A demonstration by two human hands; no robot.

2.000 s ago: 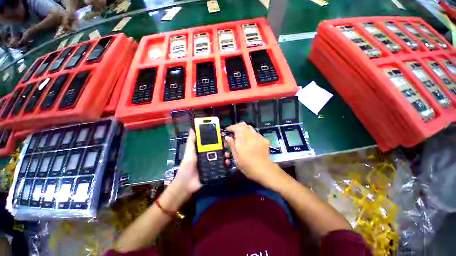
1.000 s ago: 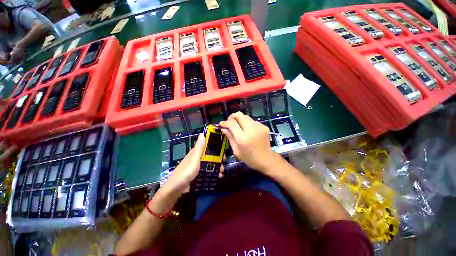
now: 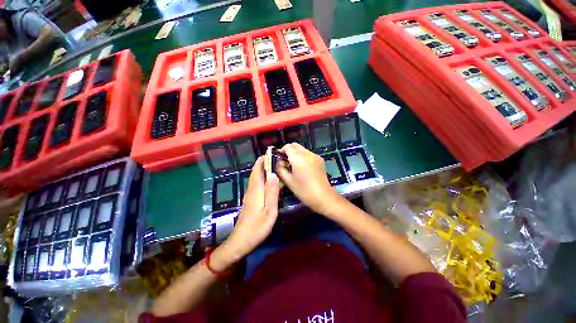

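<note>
My left hand [image 3: 258,205] holds a keypad phone [image 3: 271,163] turned on edge, so mostly its narrow side shows and its front is hidden. My right hand [image 3: 304,171] is at the phone's upper end, fingers bent against it; whether it holds a small tool or part is too small to tell. Both hands are above a clear lens tray [image 3: 223,219] with black-framed lenses. Behind it, a red-orange foam tray [image 3: 247,129] holds black phones in the front row and pale gold unfinished handsets in the back row; its back left pocket holds only a small white piece.
Stacked foam trays [image 3: 436,123] with pale handsets stand at right. Another foam tray [image 3: 123,129] with black phones is at left, above stacked lens trays [image 3: 129,221]. A white wipe [image 3: 378,113] lies on the green bench. Yellow liners [image 3: 464,236] lie in clear plastic below the edge. A person's arm shows upper left.
My left hand has turned the phone from face-up with yellow showing onto its edge. My right hand stays at its top. The foam tray at far left has shifted and now looks blurred.
</note>
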